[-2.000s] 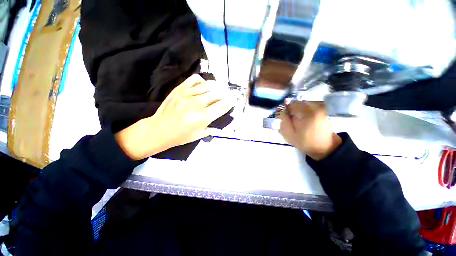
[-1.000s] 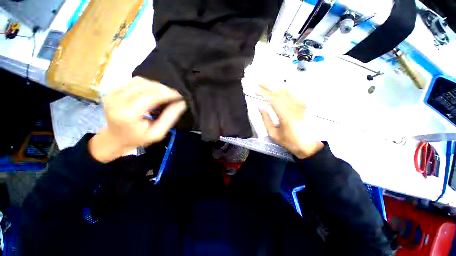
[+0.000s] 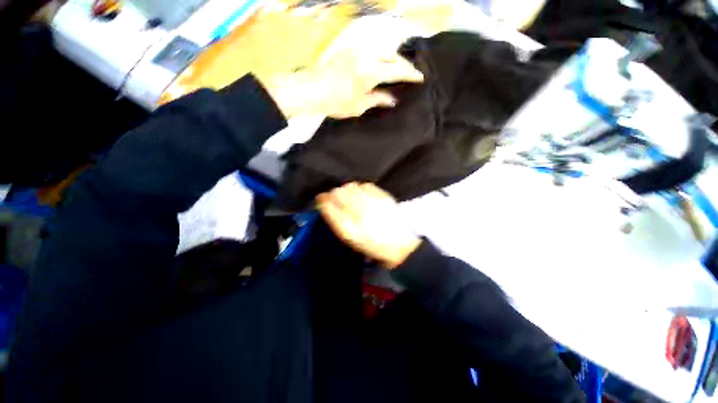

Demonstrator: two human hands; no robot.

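Note:
A dark brown-black garment [image 3: 425, 138] lies across the white sewing table [image 3: 504, 228], left of the machine, with its lower end at the near table edge. My left hand [image 3: 346, 79] is at the garment's upper left side, blurred, and its fingertips reach the cloth. Whether it grips is unclear. My right hand [image 3: 368, 222] is at the garment's lower end by the table edge, fingers curled against the cloth. The blur hides whether it pinches it. The sewing machine's needle area [image 3: 551, 157] is right of the garment, with no hand at it.
A yellow-brown cardboard slab [image 3: 228, 63] lies behind my left hand. A black strap [image 3: 677, 167] slants at the machine's right. A red coil [image 3: 679, 342] lies at the lower right. Dark cloth is at the upper right. Blue crate edges and something red show below the table.
The view has turned and the machine has moved right. The garment now stretches diagonally up to the right. My left hand has moved up along it, and my right hand has come to its lower end.

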